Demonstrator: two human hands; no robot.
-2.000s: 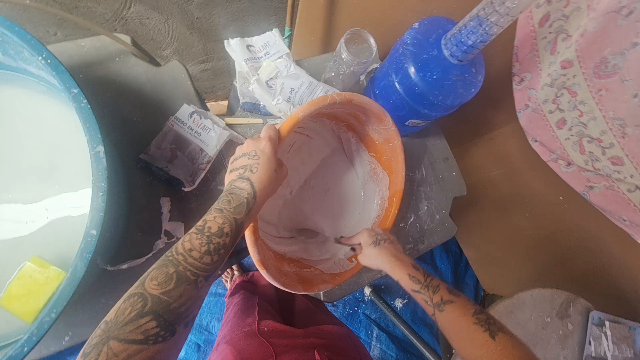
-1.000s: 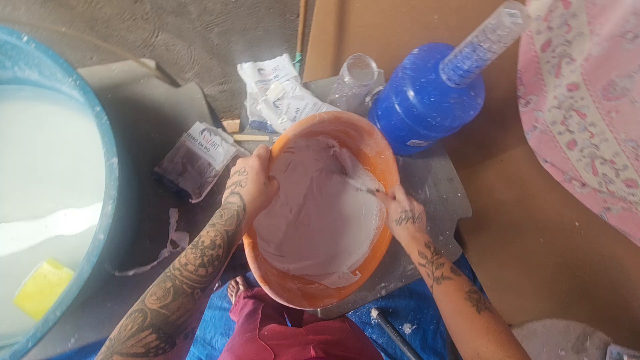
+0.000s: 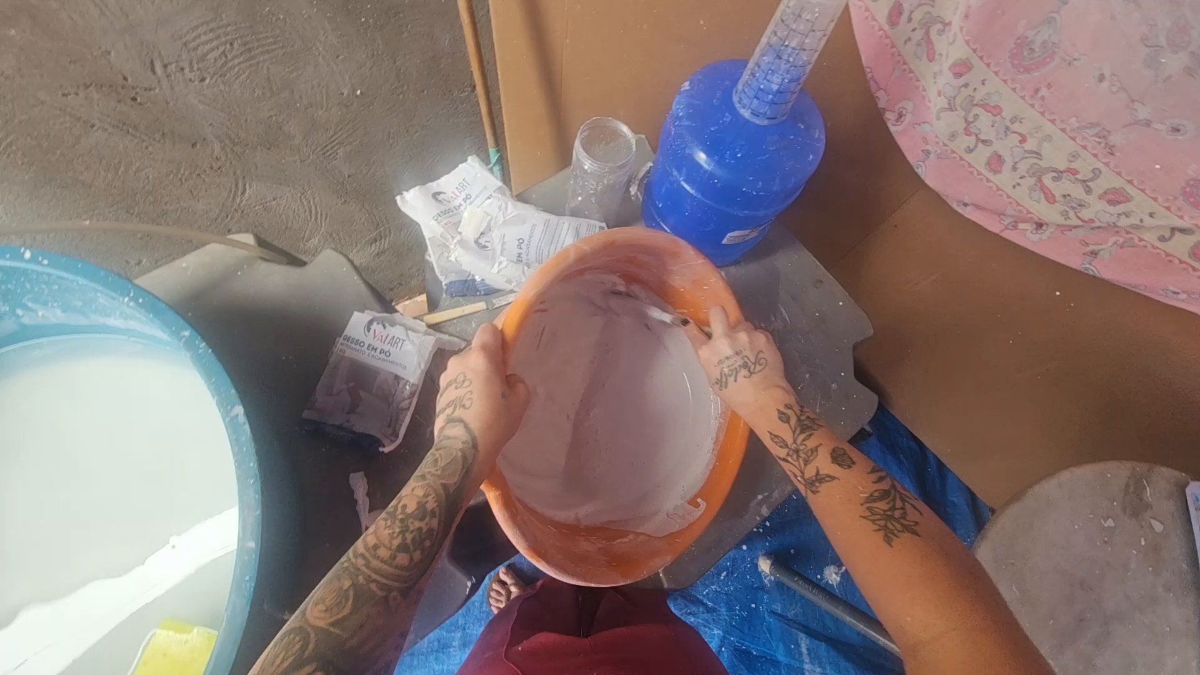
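An orange plastic basin (image 3: 600, 561), coated inside with pale pinkish plaster mix (image 3: 609, 403), sits tilted in front of me. My left hand (image 3: 480, 389) grips its left rim, thumb on the inner side. My right hand (image 3: 736, 361) is at the upper right of the basin, its fingers closed around a thin stirring tool (image 3: 656, 313) whose far end lies at the mix; what kind of tool it is cannot be told. Behind the basin lie opened plaster powder bags (image 3: 506, 230), and another plaster bag (image 3: 375, 370) lies to the left.
A large blue tub (image 3: 246, 469) of whitish liquid with a yellow sponge (image 3: 173, 649) stands left. Behind are a clear plastic jar (image 3: 602, 164) and a blue water jug (image 3: 736, 159). A wooden stick (image 3: 464, 309) lies by the bags; a grey pipe (image 3: 830, 600) lies on blue tarp lower right.
My right hand has moved from the basin's lower right, up along its right side, to the upper right with the tool. My left hand stays on the left rim.
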